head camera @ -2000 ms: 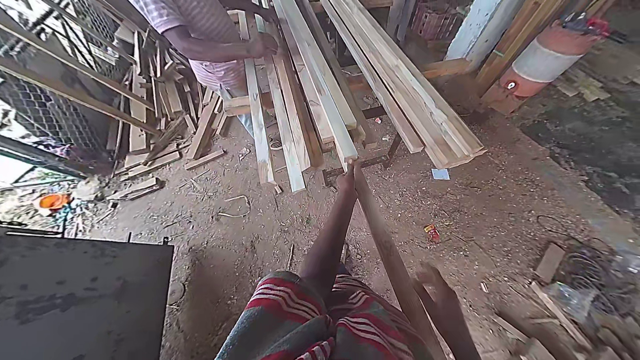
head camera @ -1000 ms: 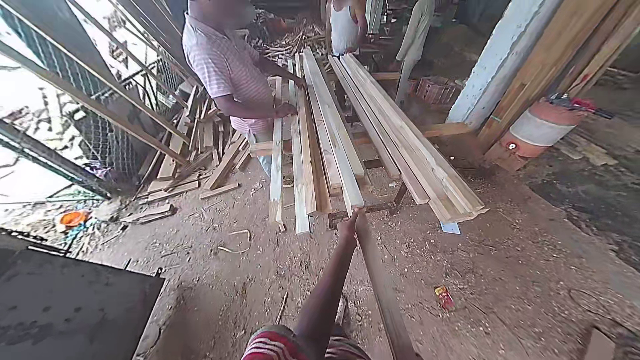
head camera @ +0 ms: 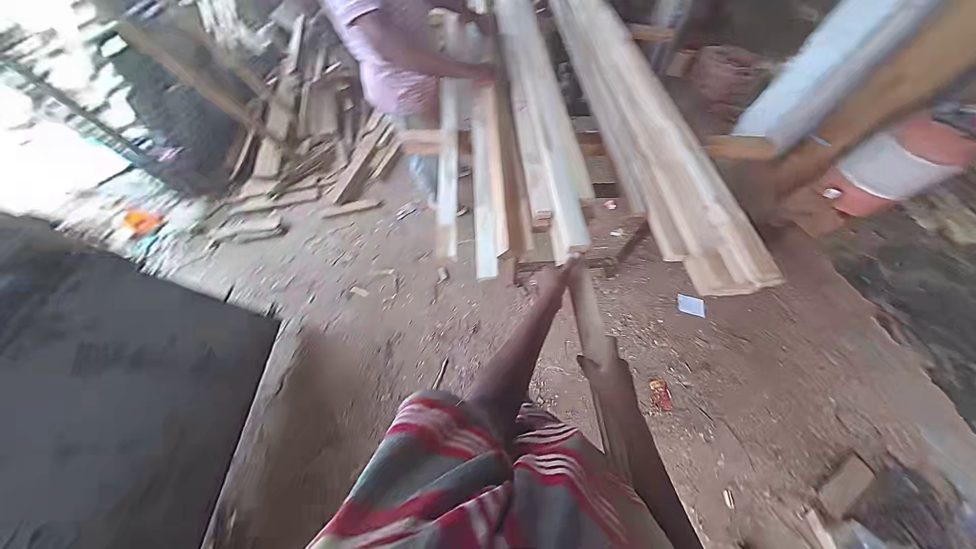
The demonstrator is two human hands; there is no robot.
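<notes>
A long wooden board (head camera: pixel 591 313) slopes from my lap side up to the ends of several long planks. My left hand (head camera: pixel 568 267) is at its far end, touching the end of a plank (head camera: pixel 564 206) in the middle stack; its fingers are too small and blurred to make out fully. My right hand (head camera: pixel 608 366) is wrapped around the board nearer my body. More planks (head camera: pixel 686 183) lie together on the right side of the wooden support, and narrower strips (head camera: pixel 486 206) lie on the left.
A person in a pale shirt (head camera: pixel 396 61) stands at the left of the planks, hands on them. Scrap wood (head camera: pixel 358 160) is heaped at the left. A dark flat panel (head camera: pixel 122 366) is at lower left. An orange and white container (head camera: pixel 892 175) stands at right.
My right hand, low beside the board two seconds ago, is now on it. The view has tilted back down, and the people beyond the planks, seen a second ago, are out of view.
</notes>
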